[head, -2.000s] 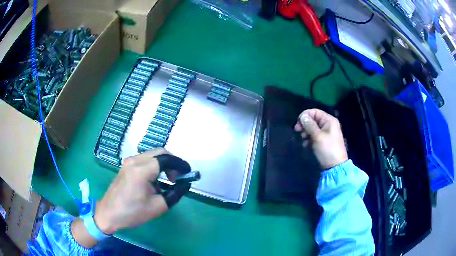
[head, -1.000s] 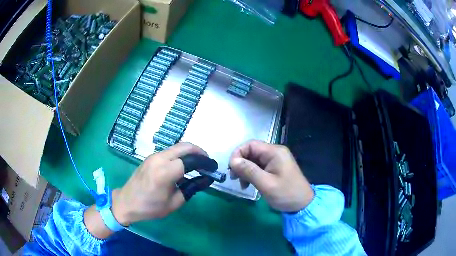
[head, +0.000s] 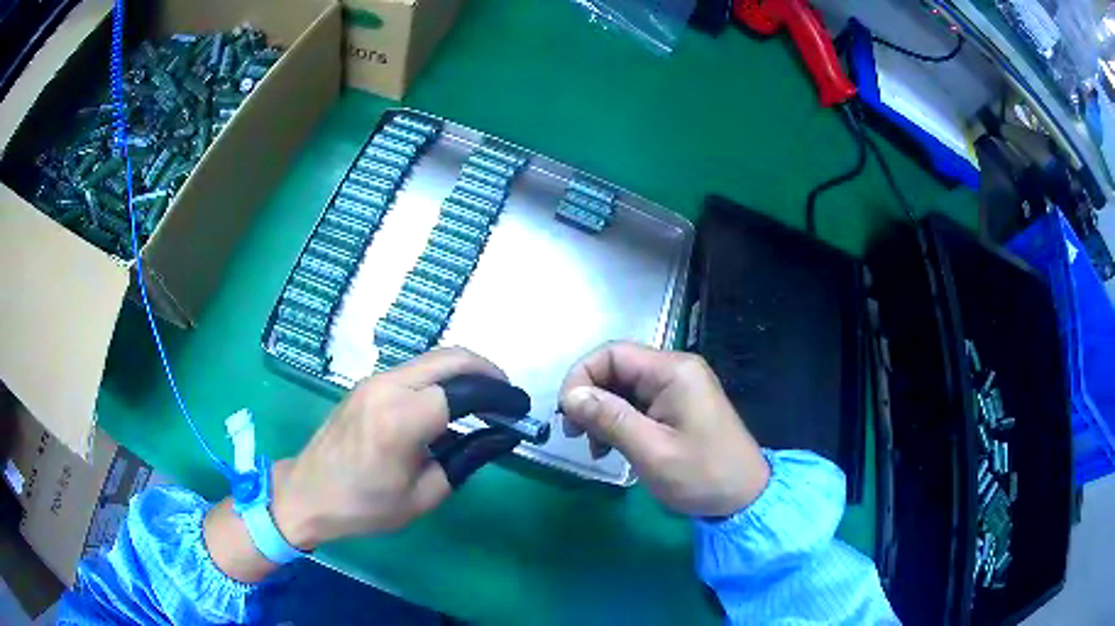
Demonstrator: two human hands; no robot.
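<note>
My left hand (head: 379, 446), with black finger cots and a light blue wrist strap, holds a dark green cylinder (head: 528, 427) between thumb and fingers, its end pointing right. My right hand (head: 666, 422) is bare. Its thumb and fingertips are pinched together just right of the cylinder's end, on something tiny and dark (head: 561, 412) that is barely visible. A gap shows between it and the cylinder. Both hands are over the near edge of the metal tray (head: 526, 330). The tray holds two long rows of green cylinders (head: 449, 251) and a short group (head: 586, 204) at the top right.
An open carton (head: 232, 184) heaped with green cylinders is at the left, a second carton (head: 373, 61) behind it. Right are a shallow black tray (head: 776, 342), a deep black bin (head: 942, 404) with scattered cylinders and blue bins (head: 1066, 318). A red-handled tool (head: 813, 49) lies behind.
My right hand has come left from over the black tray to beside the cylinder in my left hand. The view has shifted. Over the last second both hands have barely moved.
</note>
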